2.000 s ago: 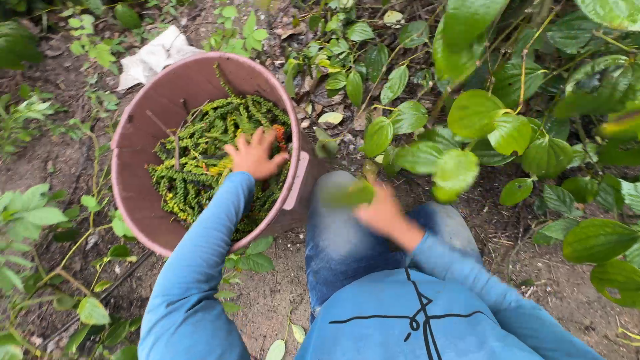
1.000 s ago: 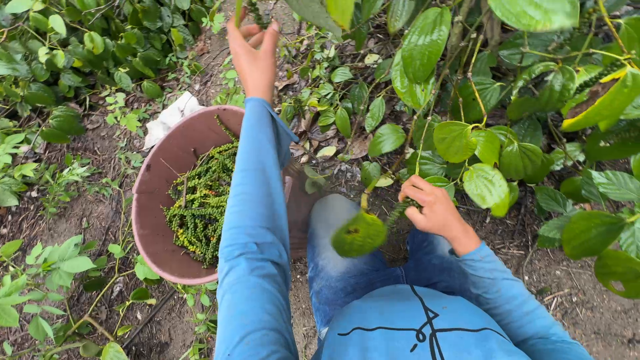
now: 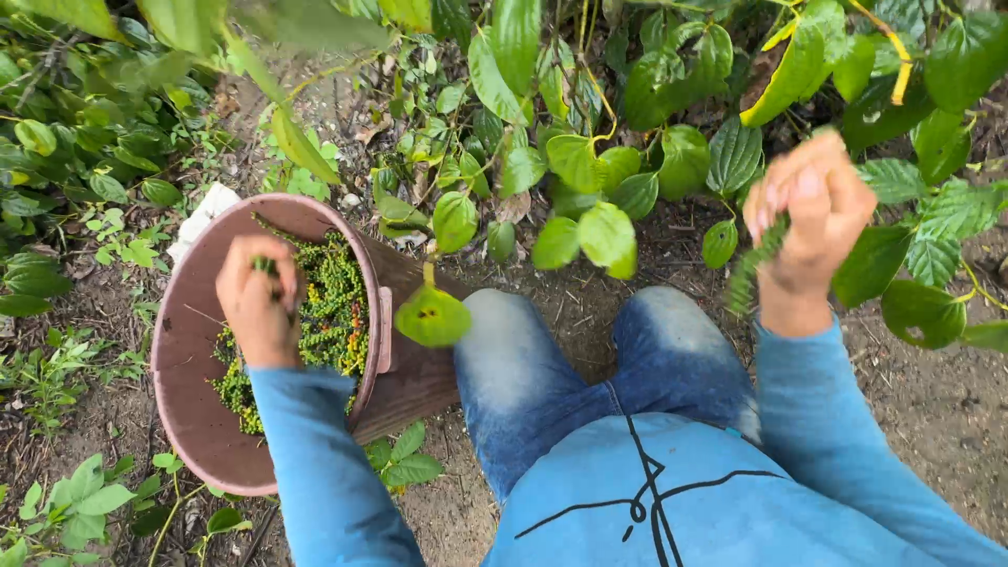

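A pinkish-brown plastic bucket (image 3: 189,409) leans at the left of my knees, with green, yellow and red pepper spikes (image 3: 335,307) inside. Over its opening is my left hand (image 3: 264,295), its fingers closed around something small and green, mostly hidden, likely a pepper spike. At the right, my right hand (image 3: 815,213) is raised beside the vine leaves, slightly blurred. A green pepper spike (image 3: 752,268) hangs from its closed fingers.
Pepper vine leaves (image 3: 602,236) fill the area ahead and right. One leaf (image 3: 432,316) hangs near my left knee. A white scrap (image 3: 206,216) lies behind the bucket; low weeds (image 3: 87,500) grow at the lower left.
My left hand has come back from the foliage at the top to above the bucket. My right hand has moved from near my knees out to the right.
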